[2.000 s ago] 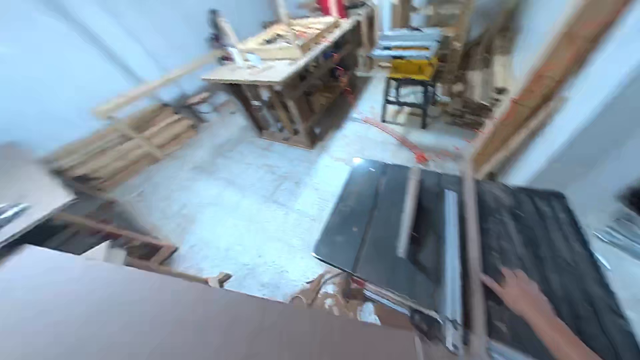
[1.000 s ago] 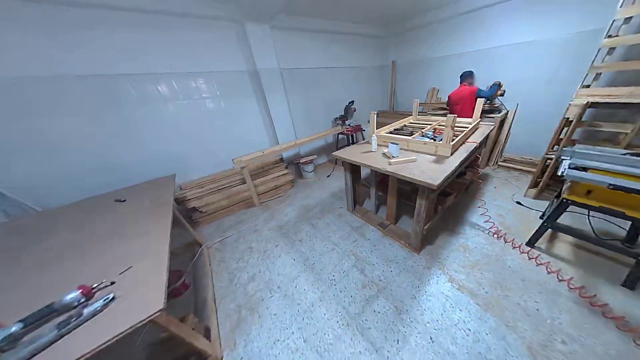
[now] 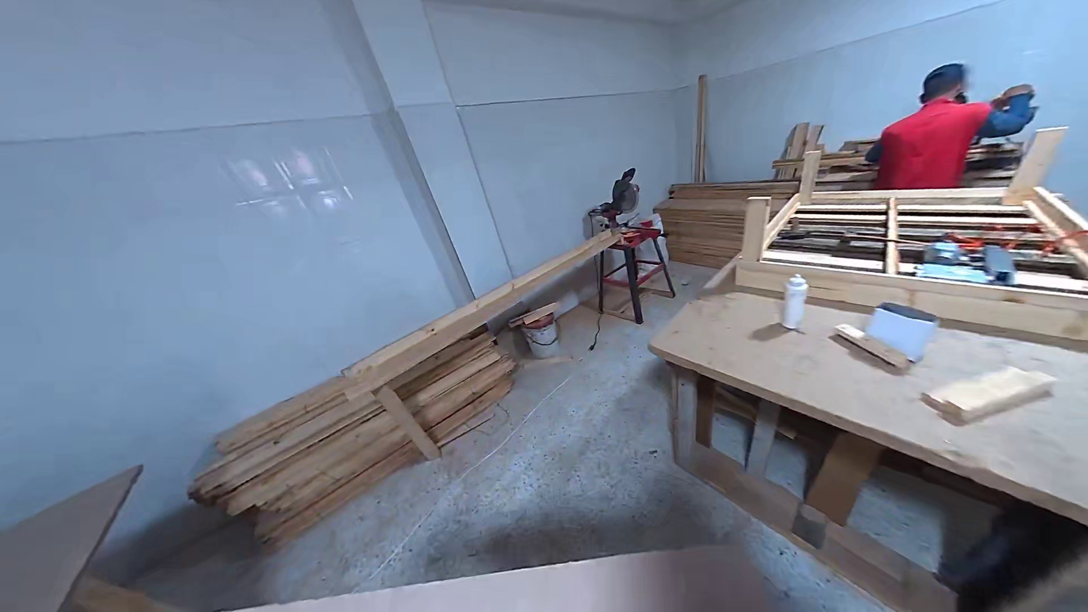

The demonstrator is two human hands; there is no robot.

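Neither of my hands shows in the head view. A workbench (image 3: 816,382) stands at the right, with a wooden frame (image 3: 918,293) on it that has upright legs. Near the frame are a white bottle (image 3: 795,303), a light box-like item (image 3: 903,331) with a dark top, and short wood offcuts (image 3: 990,393). Along the bottom edge runs the pale edge of a board or panel (image 3: 544,586); what bears it is hidden.
A miter saw (image 3: 625,200) on a red stand (image 3: 633,263) supports a long board (image 3: 484,310) above stacked lumber (image 3: 374,433). Beside it is a bucket (image 3: 541,336). A co-worker in a red vest (image 3: 931,144) stands behind the bench. At lower left juts a panel (image 3: 68,544).
The view has swung far from the table saw to the workbench and lumber. A hand seen at the saw two seconds ago is out of view.
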